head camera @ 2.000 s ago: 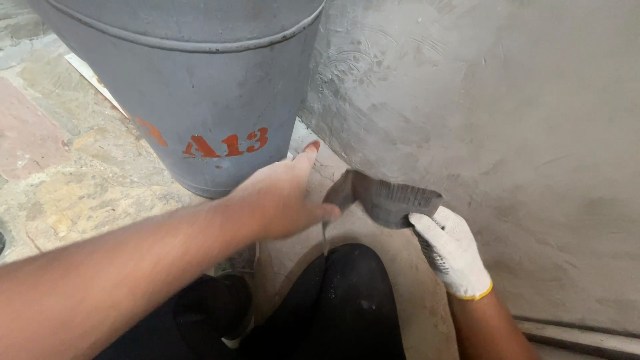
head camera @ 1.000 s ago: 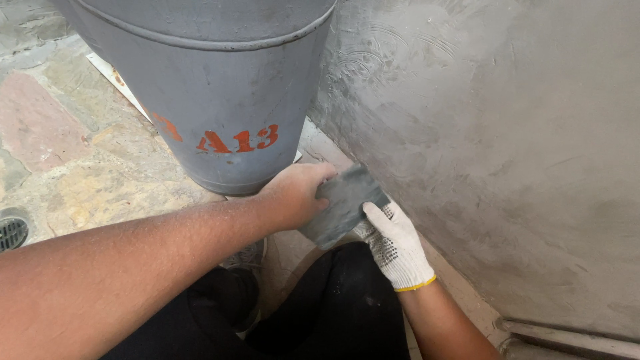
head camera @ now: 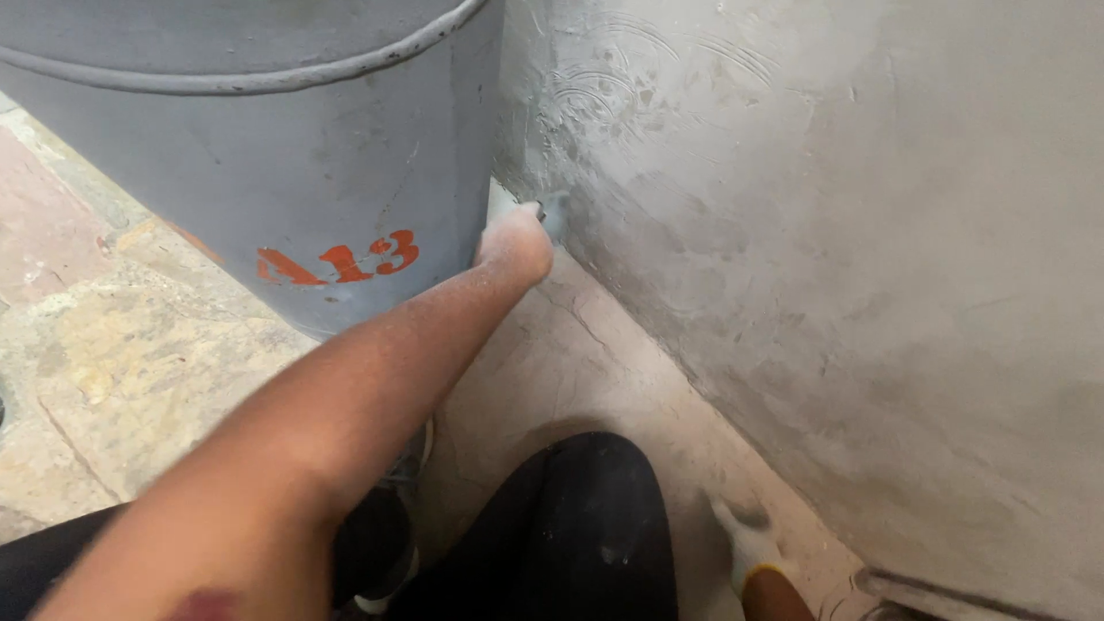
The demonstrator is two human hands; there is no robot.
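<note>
My bare left hand (head camera: 517, 241) reaches between the grey drum and the plastered wall (head camera: 828, 259). Its fingers are closed on a thin grey sheet (head camera: 556, 217), perhaps sandpaper, which lies against the foot of the wall; part of the sheet is hidden behind the hand. Low on the right, my right hand (head camera: 752, 539), in a white knitted glove with a yellow cuff, is blurred just above the floor beside my knee. Whether its fingers hold anything cannot be made out.
A large grey metal drum (head camera: 345, 164) with orange stencilled marks stands close on the left. Irregular stone paving (head camera: 147, 362) lies beyond it. My black-clad knee (head camera: 578, 517) is at the bottom centre. A rail-like edge (head camera: 940, 591) runs along the wall's foot at lower right.
Both hands were on the sheet one second ago. My right hand has let go of it and moved down toward me, while my left hand has carried it forward to the wall's base.
</note>
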